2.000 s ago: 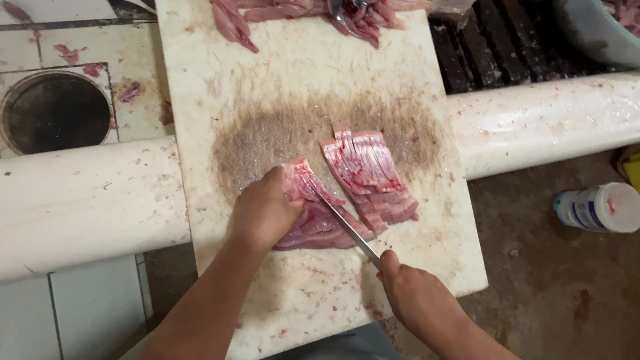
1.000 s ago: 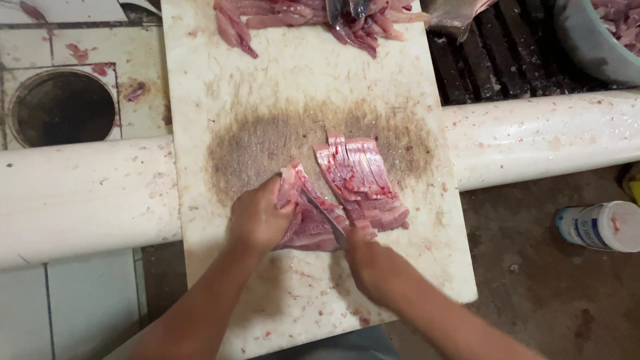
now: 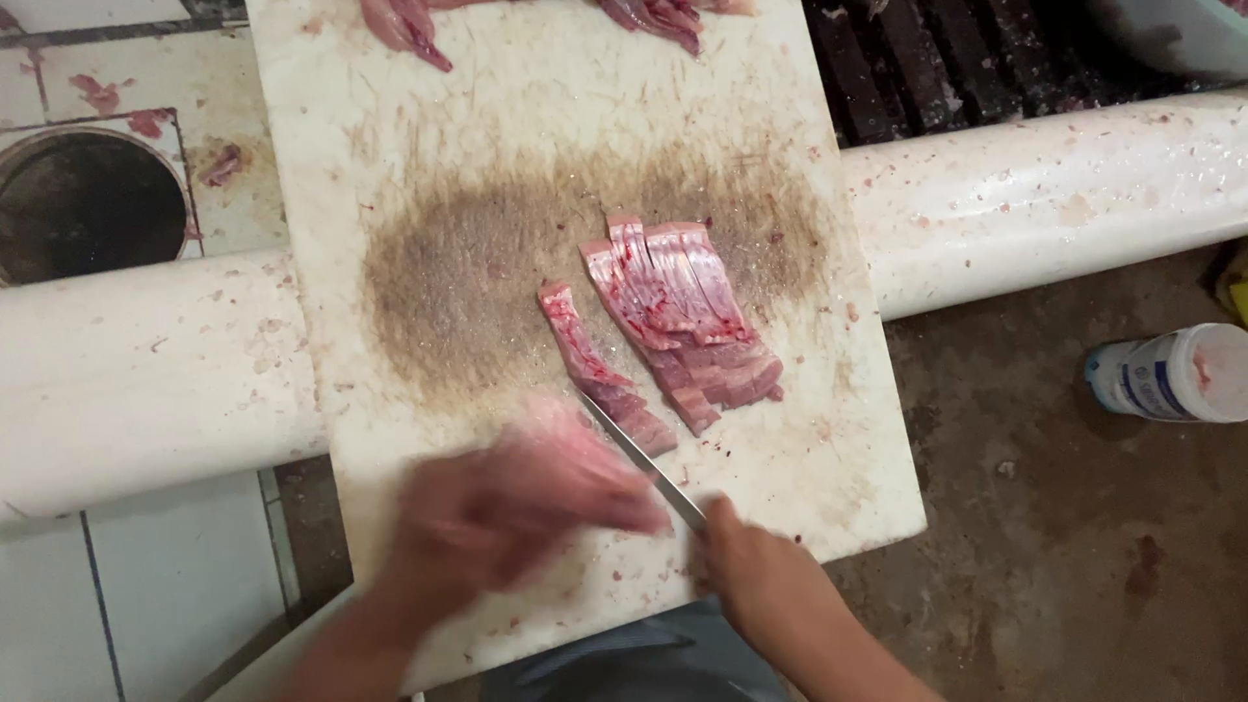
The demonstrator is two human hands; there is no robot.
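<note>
My left hand (image 3: 453, 526), blurred by motion, holds a larger piece of raw flesh (image 3: 585, 468) just above the lower left of the white cutting board (image 3: 439, 117). The handle of a knife is in my right hand (image 3: 751, 556) and mostly hidden by it; the narrow blade (image 3: 648, 463) points up and left. Beside the blade tip lies a cut strip of flesh (image 3: 595, 370). To its right, apart from it, sits a group of sliced pink strips (image 3: 673, 302), lying side by side. More flesh pieces (image 3: 405, 29) lie along the board's far edge.
The board rests across a thick white rounded rail (image 3: 1033, 195). At left is a round dark opening (image 3: 88, 210) in stained tiles. A dark slatted grate (image 3: 926, 68) and part of a tub (image 3: 1185, 34) are at upper right. A white bucket (image 3: 1189, 375) stands on the floor at right.
My left hand has moved down and toward me with the larger piece. A strip now lies separate from it on the board. My right hand has moved down with the knife.
</note>
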